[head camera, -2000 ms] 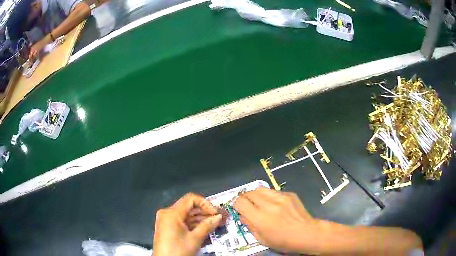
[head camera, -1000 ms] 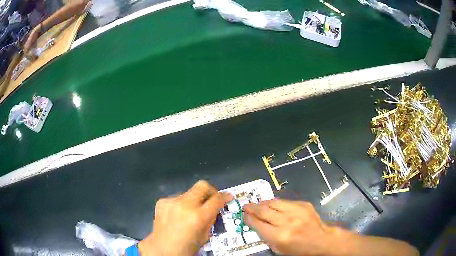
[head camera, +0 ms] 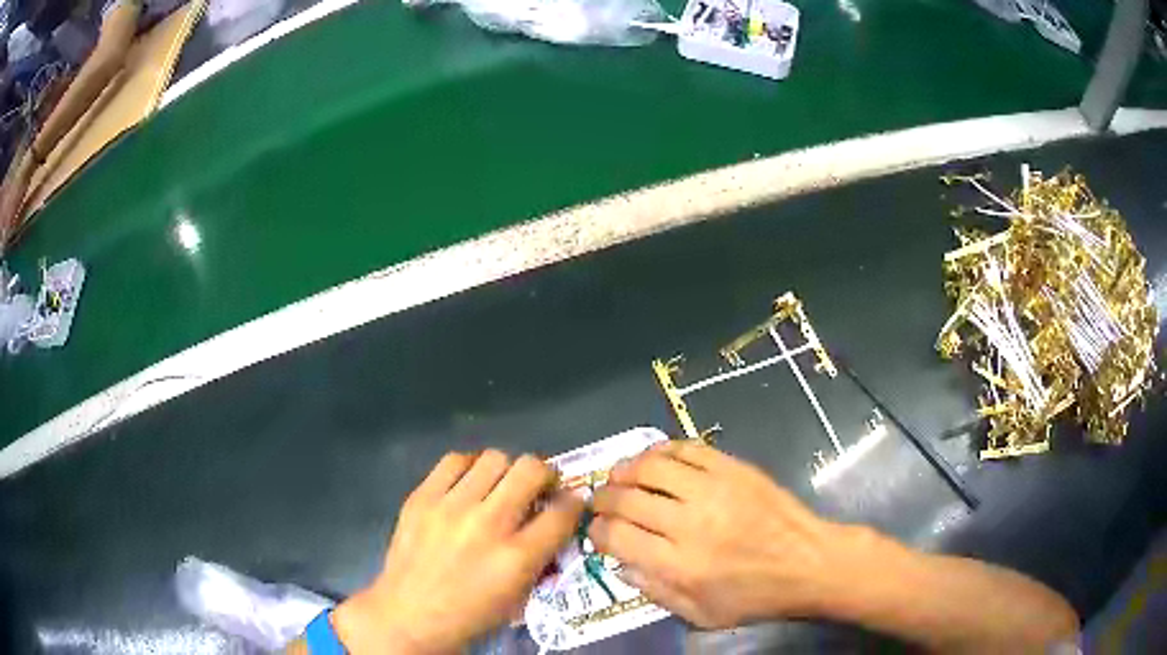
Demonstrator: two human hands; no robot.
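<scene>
A white socket housing [head camera: 640, 444] lies open on the dark bench at the bottom centre, with a green wire or board and gold strips inside. My left hand [head camera: 474, 544] is over its left part, fingers bent down into it. My right hand [head camera: 704, 531] is over its right part, fingertips close to the left ones. The fingers hide what they touch. Two brass contact strips with white wires [head camera: 742, 370] lie just beyond my right hand. A slim black tool [head camera: 911, 439] lies beside them.
A large pile of contact strips [head camera: 1056, 314] is at the right. A green conveyor [head camera: 422, 166] with a pale edge [head camera: 538, 250] carries a housing [head camera: 738, 36] with a bagged cord and another at far left [head camera: 56, 303]. A clear bag [head camera: 243, 604] lies at lower left. A person's arm [head camera: 90, 77] shows top left.
The housings on the conveyor have moved left. My left hand has flattened over the housing, and both hands have stayed at it, with the fingertips now closer together.
</scene>
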